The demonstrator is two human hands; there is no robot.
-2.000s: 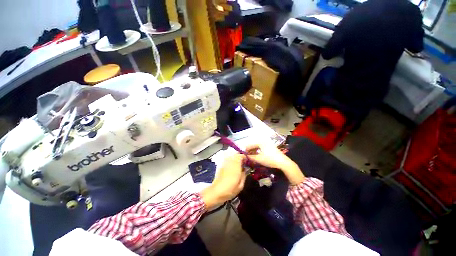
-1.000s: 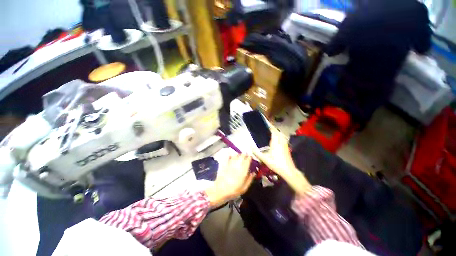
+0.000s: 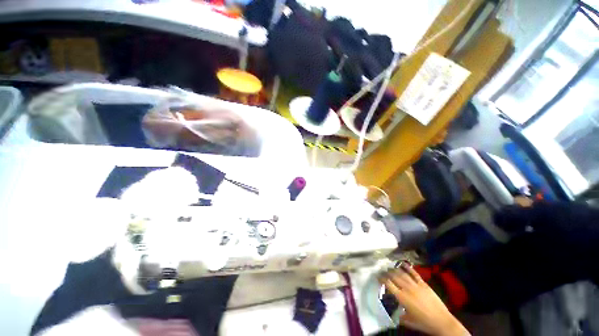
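Note:
The white sewing machine head (image 3: 282, 252) lies across the lower middle. Dark cloth (image 3: 203, 298) is under its needle end at the left. Dark-blue labels (image 3: 309, 310) lie on the bed in front of the machine. A purple cloth strip (image 3: 353, 305) lies to their right. My right hand (image 3: 420, 298) is at the machine's right end, fingers spread at a dark object (image 3: 389, 305); blur hides whether it grips it. My left hand is out of the picture; only a blurred pink sleeve shows at the bottom edge.
Dark pieces (image 3: 200, 172) and a small purple spool (image 3: 297, 187) lie behind the machine. Thread cones (image 3: 320, 108) stand on white discs beside a yellow-brown post (image 3: 420, 111). A plastic-covered bundle (image 3: 197, 128) is at the back left. A dark-clothed person (image 3: 552, 252) is at the right.
The view has swung up and left. My right hand, which held a phone-like dark object above the bed, is now at the machine's right end. My left hand has left the picture.

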